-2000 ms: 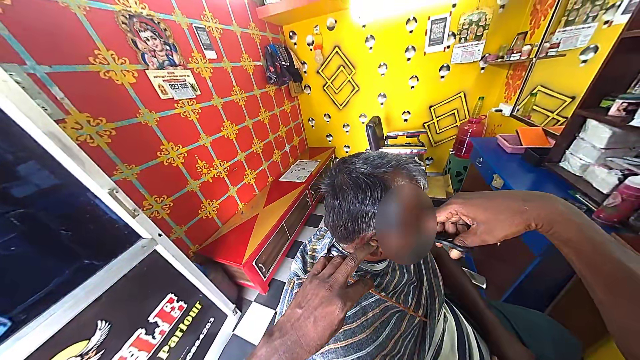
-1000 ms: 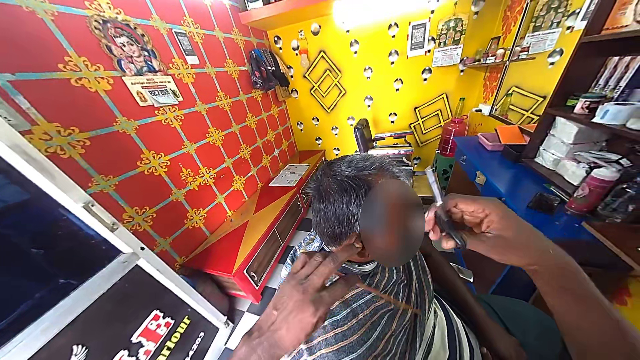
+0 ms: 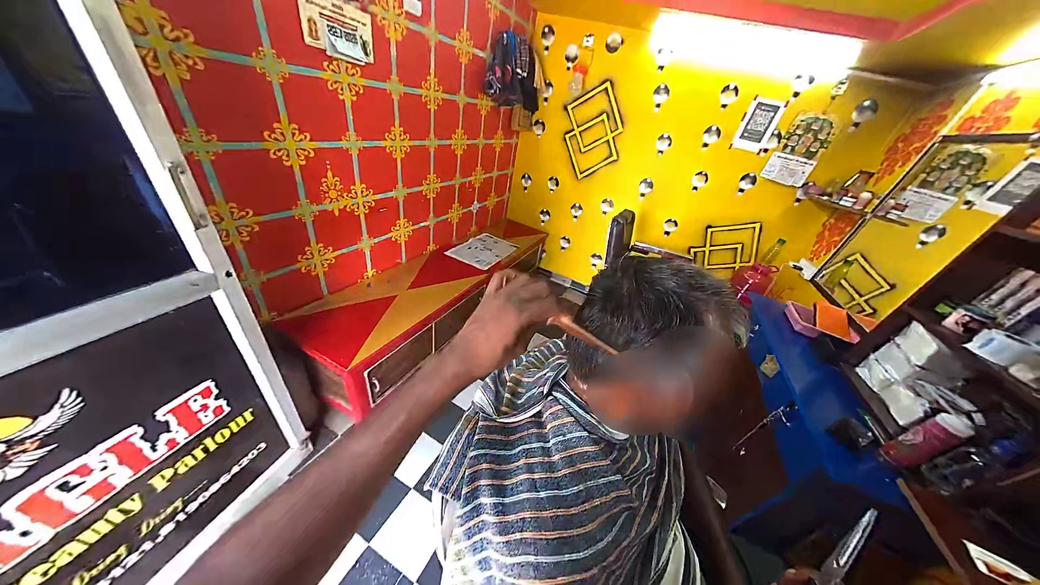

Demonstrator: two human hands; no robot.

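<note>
A seated person in a striped cloth has short dark hair. My left hand, reaching in from the lower left, pinches a thin orange-brown comb whose tip points at the hair above the ear. At the bottom edge, right of the person, my right hand is mostly cut off by the frame. From it a silvery, narrow tool sticks up, tilted to the right; its exact kind cannot be told.
A red and yellow bench with a paper on it runs along the red wall. To the right stands a blue counter with a pink tray, beside shelves of bottles and packets. A white-framed door is at the left.
My left hand has left the side of the head near the ear and is now behind the hair with the comb. My right hand has dropped from before the face to the lower right.
</note>
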